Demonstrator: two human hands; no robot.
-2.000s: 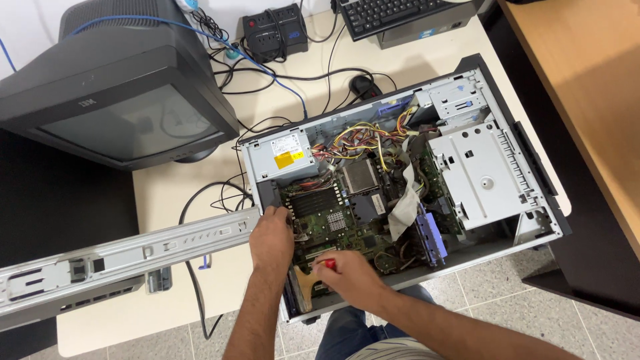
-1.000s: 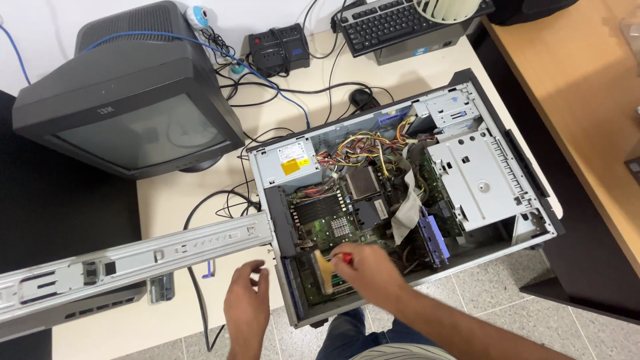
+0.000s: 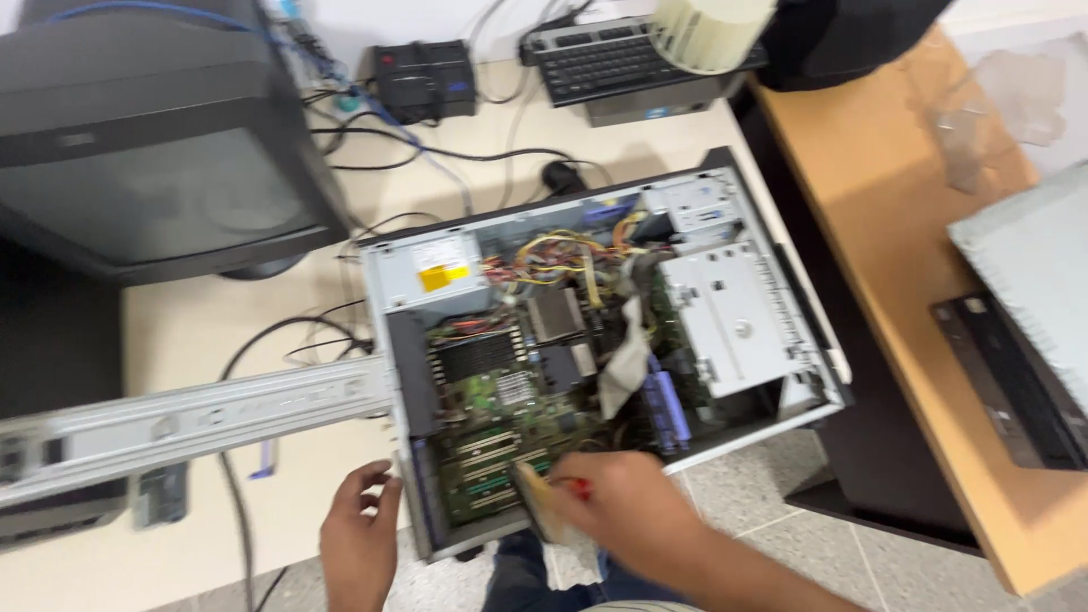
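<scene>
My right hand (image 3: 625, 497) is shut on a paintbrush (image 3: 537, 493) with a red handle and pale bristles, at the near edge of an opened computer case (image 3: 739, 416). Beside the brush lie the expansion slots of the green motherboard (image 3: 489, 463). My left hand (image 3: 364, 510) stands just left of the case's near left corner, fingers apart and curled, holding nothing. Inside the case are a power supply (image 3: 433, 276) with a yellow sticker, coloured wires (image 3: 561, 255), a grey ribbon cable (image 3: 625, 365) and a metal drive cage (image 3: 731, 323). The bristle tips are blurred.
A CRT monitor (image 3: 170, 187) stands at the left. A long metal rail (image 3: 212, 404) reaches the case's left side. Behind are a black power box (image 3: 425, 81), cables and a keyboard (image 3: 612, 64). A wooden desk (image 3: 875, 221) holds a grey panel (image 3: 1037, 263) at the right.
My left hand has come off the case's left edge, where it rested two seconds ago. My right hand has moved the brush toward the near edge. The view has shifted right.
</scene>
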